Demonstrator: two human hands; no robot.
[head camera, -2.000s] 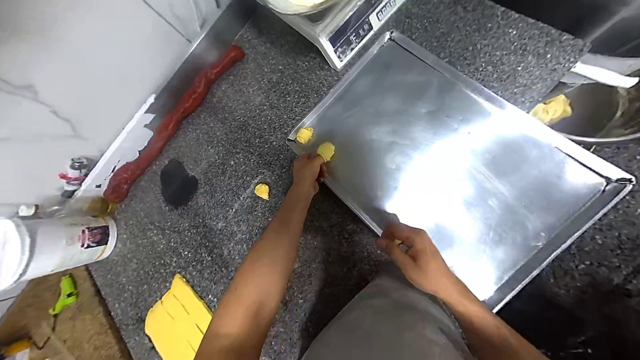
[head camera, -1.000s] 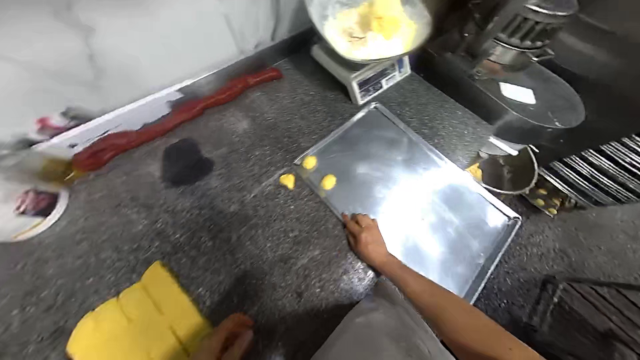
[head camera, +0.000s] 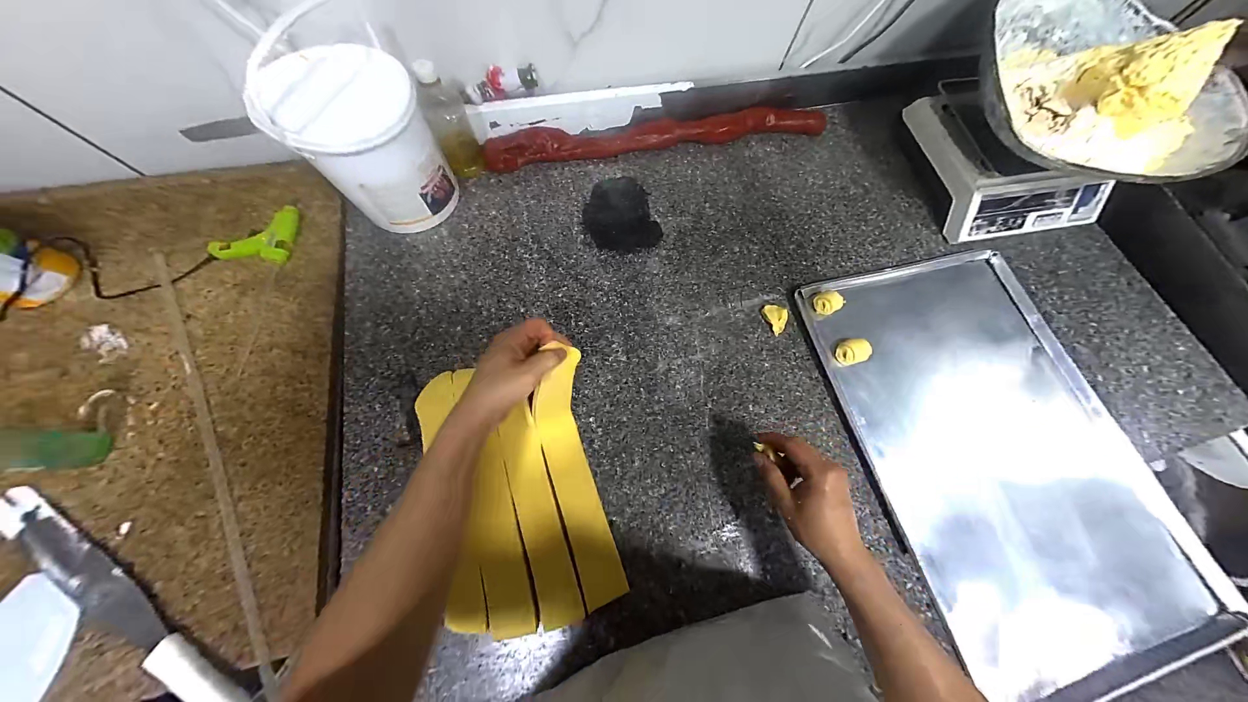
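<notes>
My left hand (head camera: 522, 366) pinches the top end of the rightmost of several yellow dough strips (head camera: 561, 468), which lie side by side on the speckled stone counter. A small yellow bit, probably dough, is between the thumb and fingers of my right hand (head camera: 804, 478), above the counter left of the metal baking tray (head camera: 1033, 439). Two rolled dough pieces (head camera: 853, 351) sit near the tray's upper left corner. Just outside the tray's left edge lies a small dough scrap (head camera: 775, 318).
A white bucket (head camera: 366, 136), an oil bottle (head camera: 448, 122) and a long red wrapped roll (head camera: 653, 136) line the wall. At the upper right, a bowl of dough (head camera: 1111, 97) rests on a scale (head camera: 1014, 185). A spatula (head camera: 97, 575) lies on the brown surface at left.
My left hand has left the tray's corner and now holds a strip's end. My right hand has let go of the tray's edge and moved left of it. The view has swung left.
</notes>
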